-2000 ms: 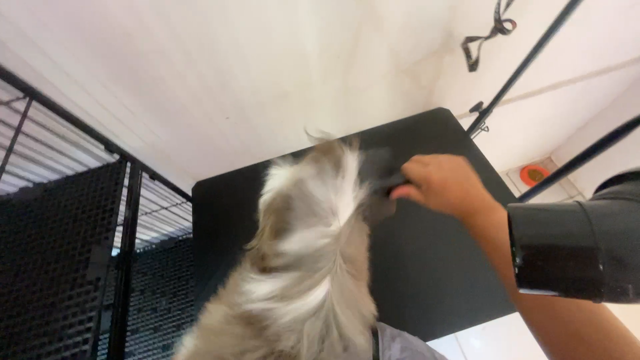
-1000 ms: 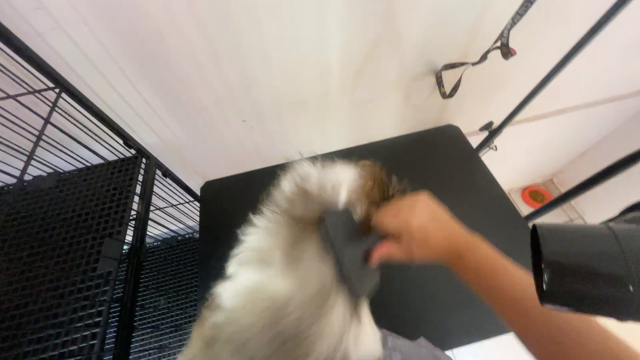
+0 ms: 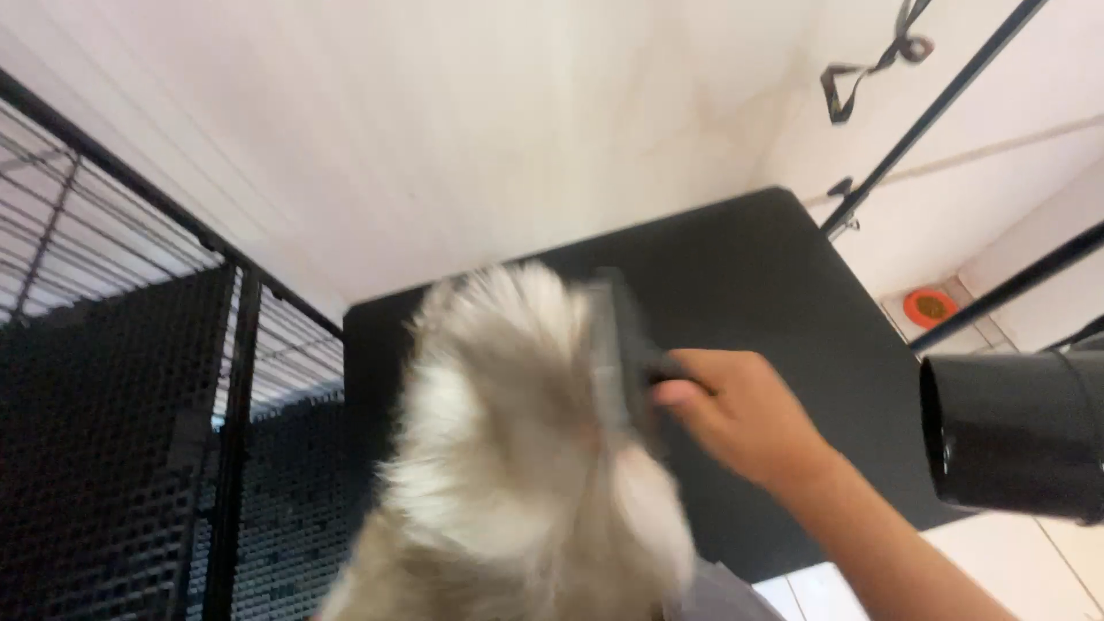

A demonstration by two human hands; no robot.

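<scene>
A long-haired white and tan dog [image 3: 517, 431] is on the black grooming table [image 3: 733, 285], its fur fanned out and blurred. My right hand [image 3: 742, 414] grips the handle of a dark grooming brush [image 3: 625, 354], whose head lies against the fur on the dog's right-hand side in the view. The dog's head and face cannot be made out. My left hand is hidden or out of the frame.
A black dryer nozzle [image 3: 1009, 431] juts in at the right. Black wire cages [image 3: 112, 414] stand along the left. Behind the table rises a pale wall. Black metal bars [image 3: 940, 112], a hanging strap [image 3: 845, 86] and an orange bowl [image 3: 930, 307] are at the upper right.
The brush has moved from the middle of the dog's coat to its right edge, and my right hand has moved with it. The dog's fur lies differently.
</scene>
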